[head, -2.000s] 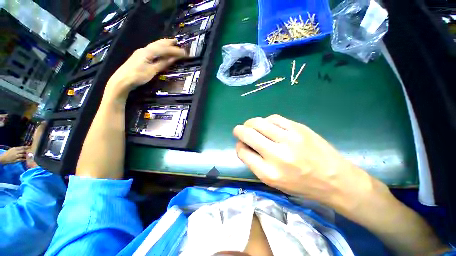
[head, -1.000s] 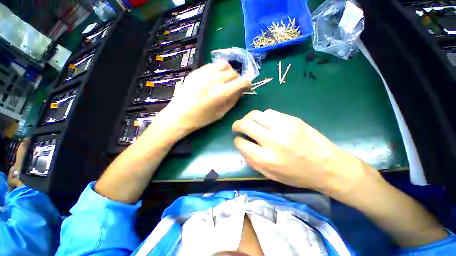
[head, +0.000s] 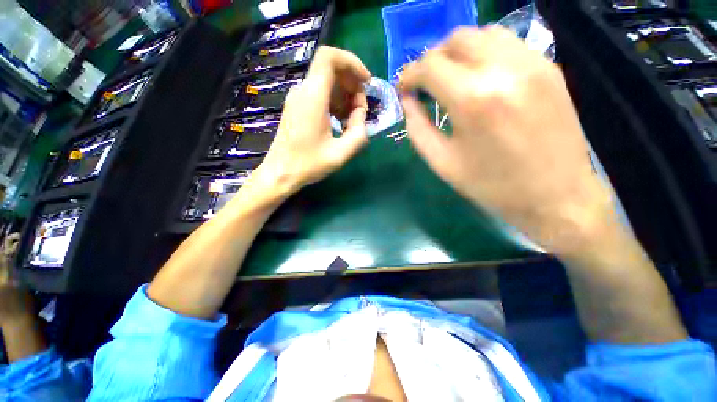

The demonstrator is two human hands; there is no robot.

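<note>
My left hand (head: 318, 118) is raised at the clear bag of black parts (head: 383, 107), thumb and fingers curled into a ring; whether a small part is between the fingertips cannot be told. My right hand (head: 503, 118) is raised in front of the blue bin (head: 428, 23), blurred, thumb and forefinger near each other; any part in it cannot be seen. It covers much of the bin and its thin strips. A few loose strips (head: 398, 135) lie on the green mat (head: 369, 204) beside the bag. Phone frames (head: 255, 135) sit in the black foam tray (head: 177, 228) left of my hands.
A second black tray with phone frames (head: 82, 162) stands farther left. A black tray with frames (head: 668, 47) is at the right. A second clear bag (head: 538, 35) is behind my right hand. Another person's arm (head: 20, 314) shows at the left edge.
My right hand has risen from the front of the mat toward the bin. My left hand, which reached into the bag, has turned and its fingers are curled beside it.
</note>
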